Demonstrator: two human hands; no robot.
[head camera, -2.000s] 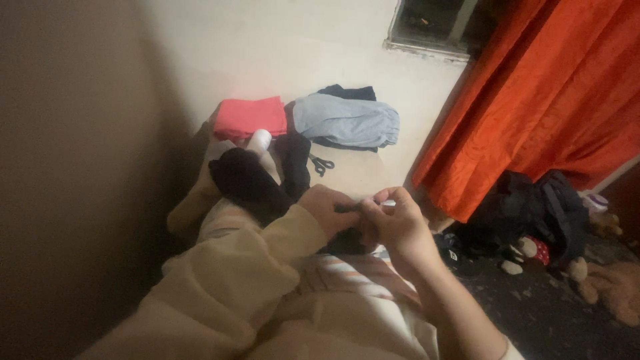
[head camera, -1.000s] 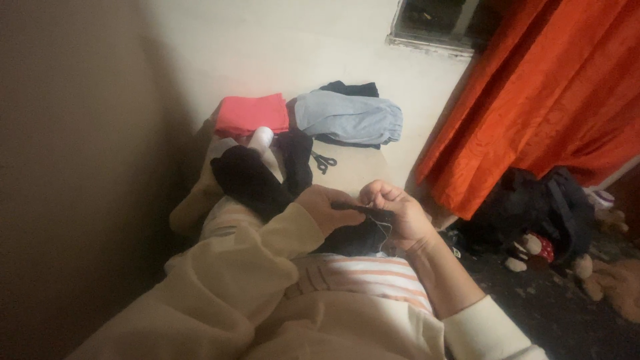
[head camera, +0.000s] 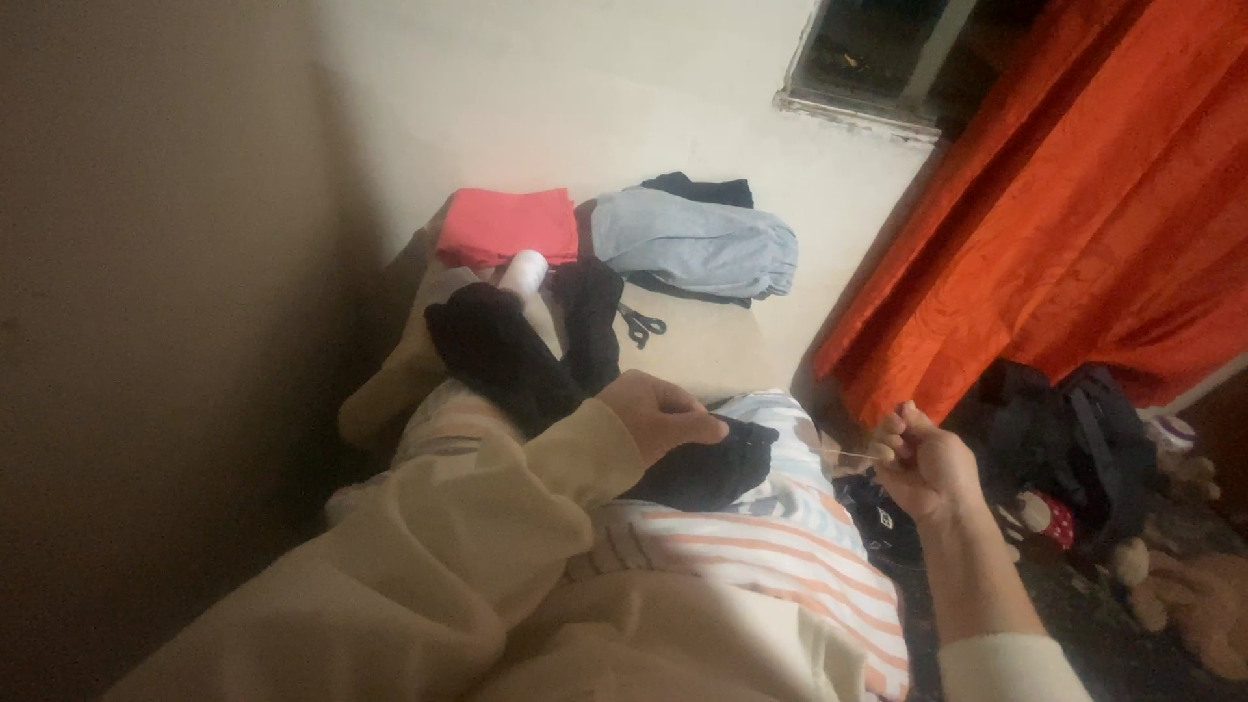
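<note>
A black cloth garment (head camera: 697, 475) lies across my lap, and my left hand (head camera: 666, 419) pinches its edge between thumb and fingers. Off to the right, my right hand (head camera: 926, 463) is raised with closed fingers on a pale thread (head camera: 846, 452) that runs toward the black cloth. Whether a needle is between those fingers cannot be seen. Beyond my left hand lie more black cloth (head camera: 502, 351), a white spool or roll (head camera: 525, 274) and black-handled scissors (head camera: 643, 326) on a beige surface.
A folded coral-red cloth (head camera: 509, 226) and a folded light-blue garment (head camera: 692, 242) lie by the wall. An orange curtain (head camera: 1033, 224) hangs at right beside a window (head camera: 877, 58). Below it are a black bag (head camera: 1082, 458) and a plush toy (head camera: 1194, 595) on the floor.
My right hand has moved away to the right from my left hand, and the thread now stretches between it and the cloth. My left hand stays on the black cloth.
</note>
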